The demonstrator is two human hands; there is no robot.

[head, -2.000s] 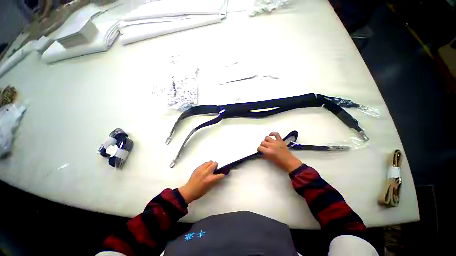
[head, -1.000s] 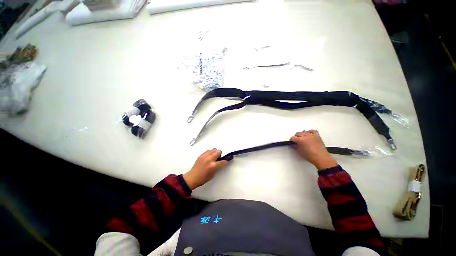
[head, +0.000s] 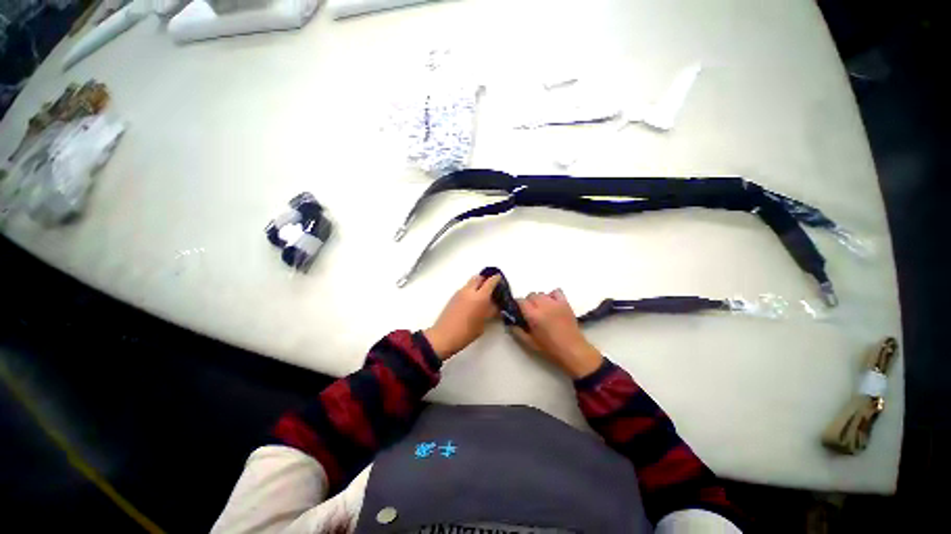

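Note:
My left hand [head: 465,316] and my right hand [head: 551,325] are close together near the table's front, both gripping a black strap [head: 665,306]. The part between my hands is bunched into a small dark roll. The rest runs right from my right hand along the table and ends in a clear plastic sleeve [head: 777,306]. Beyond my hands lie more black straps [head: 636,193], stretched sideways, with silver hooks at the left ends and one at the right. Banded black rolls [head: 300,232] sit to the left.
A bag with small white pieces [head: 446,130] and white paper strips [head: 568,121] lie farther back. A khaki strap bundle [head: 861,401] is near the right edge. A clear bag [head: 68,167] lies far left, and white rolls [head: 242,21] at the far side.
My right hand has moved left to beside my left hand, and the strap stretched between them is now gathered in a small roll. The camera view has shifted slightly.

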